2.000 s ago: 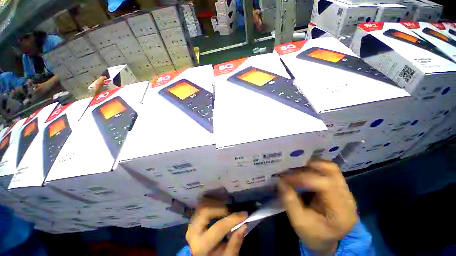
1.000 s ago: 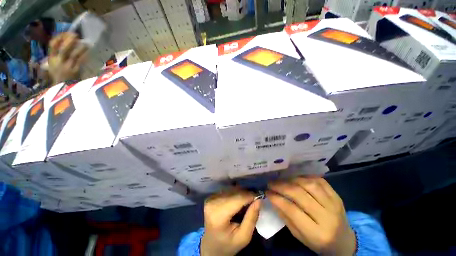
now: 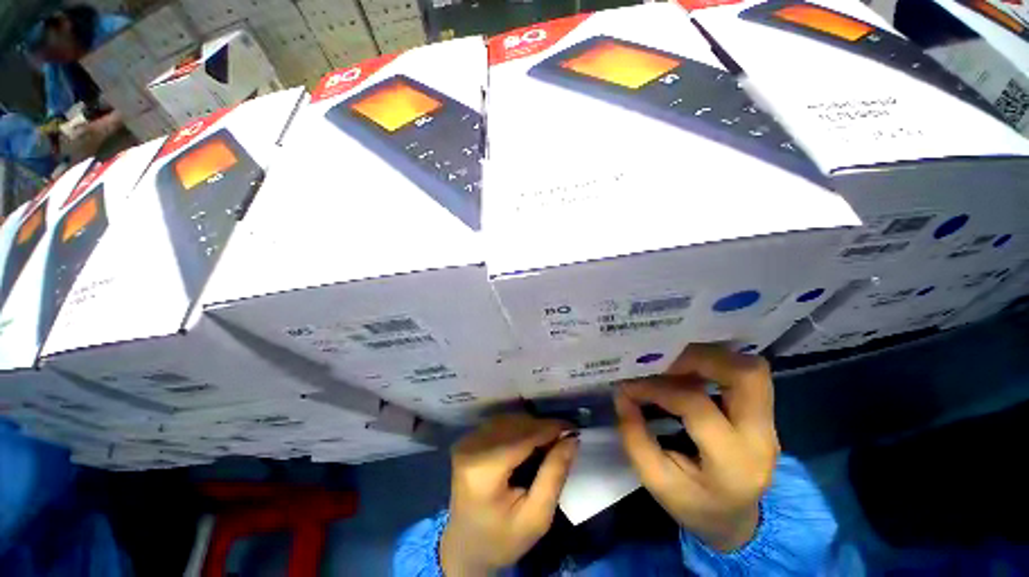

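White BQ phone boxes [image 3: 666, 169] stand in a stacked row in front of me, with printed labels on their ends. Round blue stickers [image 3: 736, 301] sit right of the labels from the centre box rightward; the box end left of it shows a label but no blue dot. My left hand [image 3: 506, 487] pinches a small white sticker sheet [image 3: 598, 479] low in front of the stack. My right hand [image 3: 709, 445] is at the sheet's right side, its fingers bent close to the lower box ends; whether its fingertips hold anything is hidden.
More stacked boxes [image 3: 327, 40] stand behind, with a single tilted box [image 3: 220, 77] before them. Another person's arm and hand [image 3: 85, 130] are at the upper left. A red stool [image 3: 282, 521] is on the floor at lower left. A dark gap opens between stacks at right.
The view has moved closer to the boxes. My right hand has drawn slightly away from my left and its fingers have spread. The other person's raised hand has left the nearer spot.
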